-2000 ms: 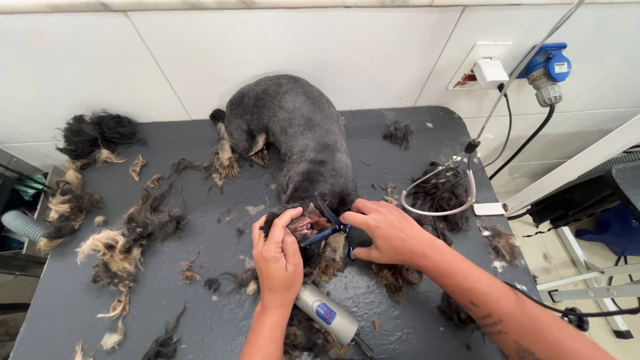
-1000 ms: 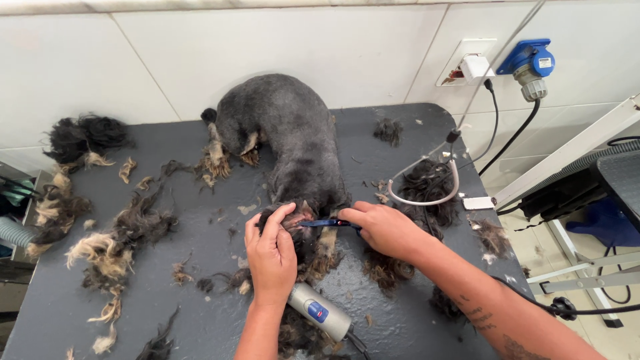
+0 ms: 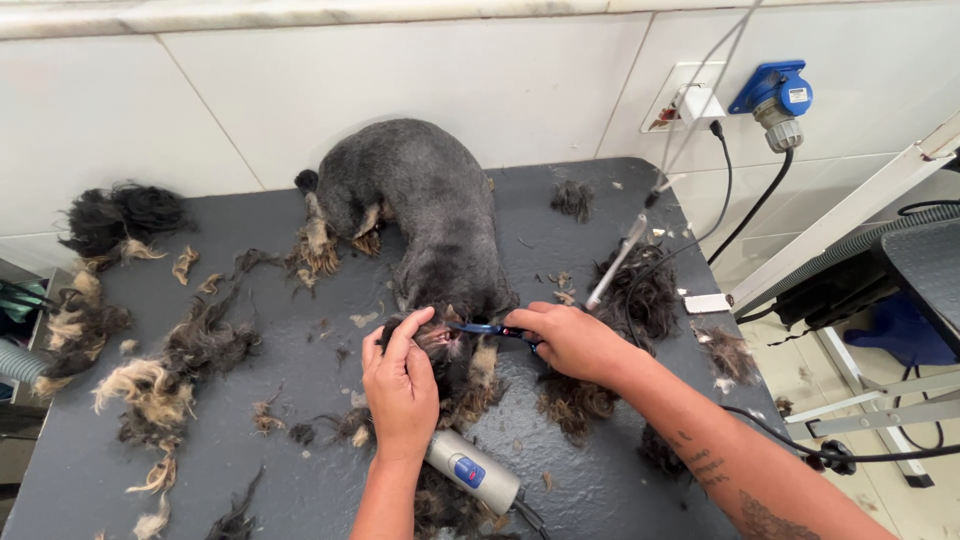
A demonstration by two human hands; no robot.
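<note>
A dark dog with a close-clipped back (image 3: 442, 202) lies on the grey grooming table (image 3: 315, 457), its head toward me. My left hand (image 3: 401, 375) holds the side of its head, the fingers at an ear whose pinkish inside shows. In my right hand (image 3: 566, 337) are blue scissors (image 3: 484, 328), their blades pointing left at the ear. Whether the blades are parted is unclear. Below my left hand's wrist side lies a silver corded clipper (image 3: 476, 465), its front end hidden by the hand and fur.
Clumps of cut fur (image 3: 206, 345) lie around the dog. A grooming loop (image 3: 619, 262) hangs at the right above more fur. Behind the table are a tiled wall (image 3: 405, 82) and a blue power socket (image 3: 780, 90). A white metal frame (image 3: 840, 225) stands at the right.
The scissors, parted two seconds ago, now look narrower and point left at the ear. My left hand stays at the dog's head.
</note>
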